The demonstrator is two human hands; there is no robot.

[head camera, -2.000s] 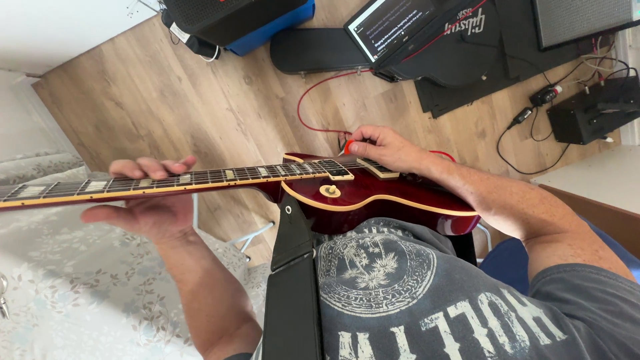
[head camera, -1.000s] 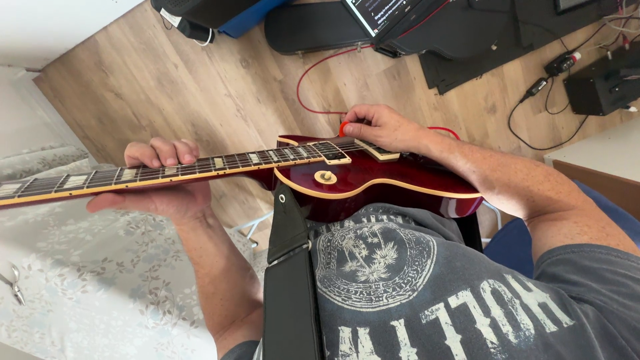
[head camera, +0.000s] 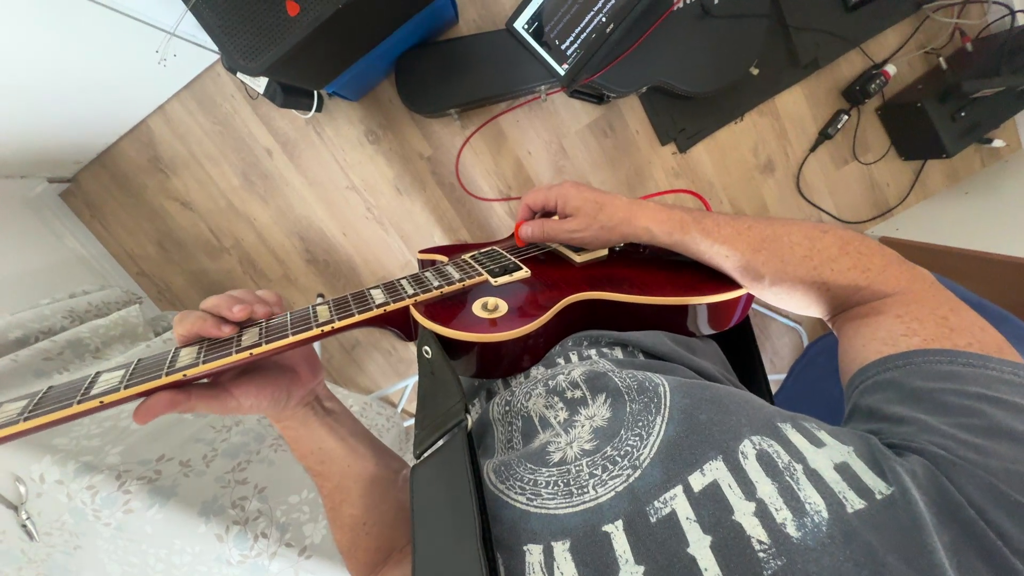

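A dark red electric guitar (head camera: 576, 296) with cream binding lies across my body, held by a black strap (head camera: 448, 488). My left hand (head camera: 248, 360) is around the neck (head camera: 352, 308), its fingertips at the strings on the far side and its thumb stretched along the near side. My right hand (head camera: 576, 216) pinches a red guitar pick (head camera: 520, 234) over the strings between the two pickups. A cream pickup selector switch (head camera: 490, 307) sits on the body's upper part.
A black guitar case (head camera: 480, 72) lies on the wooden floor with a laptop (head camera: 572, 36) on it. A red cable (head camera: 460, 160) loops beyond the guitar. A black amplifier (head camera: 272, 40) stands upper left, a black box (head camera: 952, 104) at right. Floral fabric (head camera: 200, 488) is at lower left.
My left hand has shifted along the neck toward the guitar's body between the oldest frame and now. My right hand stays over the strings with the pick. The view has shifted somewhat.
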